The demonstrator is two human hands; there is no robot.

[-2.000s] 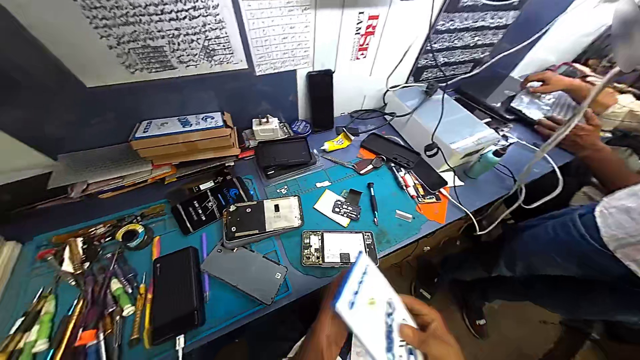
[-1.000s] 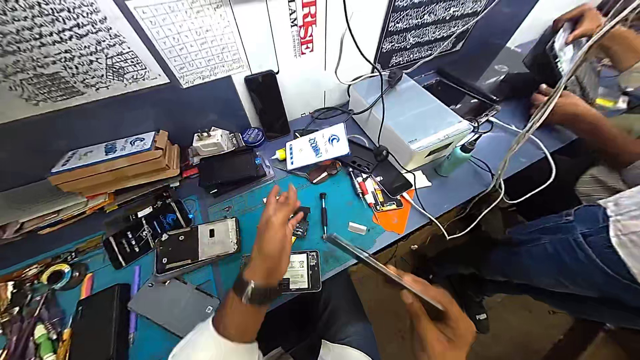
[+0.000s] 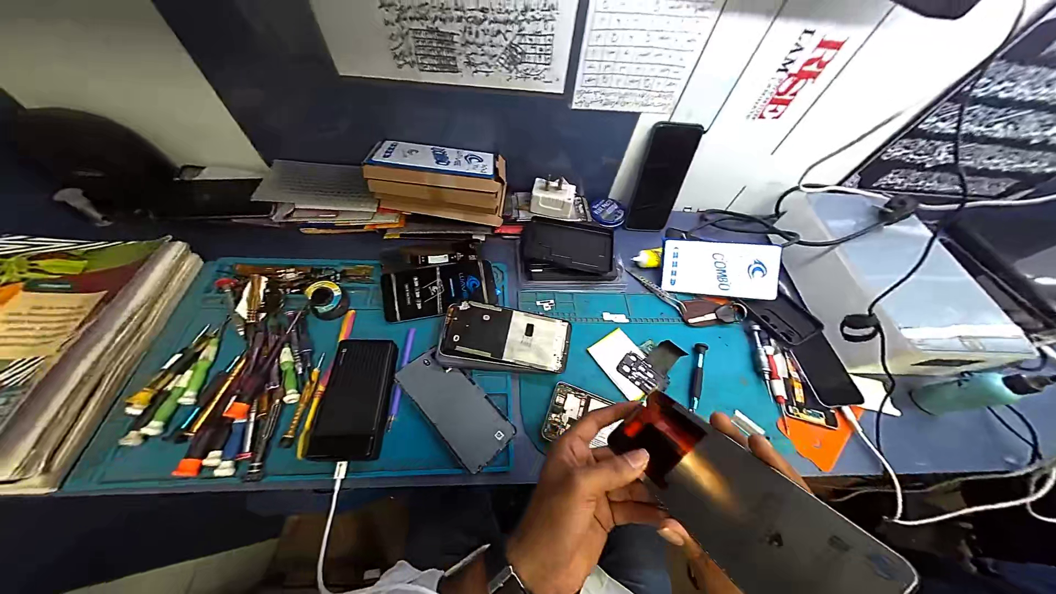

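Note:
A dark phone display panel [image 3: 767, 511] with a coppery flex part at its upper left end is tilted over the bench's front edge. My left hand [image 3: 582, 503] grips that end between thumb and fingers. Behind the panel, my right hand [image 3: 767, 462] supports it, largely hidden. Just beyond my left hand lies an opened phone [image 3: 569, 408] with its inner parts showing, partly covered by that hand. A circuit board [image 3: 639, 371] rests on a white card next to it. A screwdriver [image 3: 698, 375] lies upright in view to the right, and a white-and-blue box [image 3: 720, 269] lies farther back.
On the teal mat [image 3: 231, 462] lie many screwdrivers [image 3: 264, 388], a black power bank [image 3: 353, 400] with a white cable, a grey back cover [image 3: 458, 412] and a phone frame [image 3: 505, 337]. A grey metal device [image 3: 924, 289] with loose cables stands at right, near a green bottle [image 3: 973, 393].
My left hand, raised over the mat a second ago, has come down onto the panel. The white-and-blue box, held two seconds ago, now lies at the back. The view has swung left.

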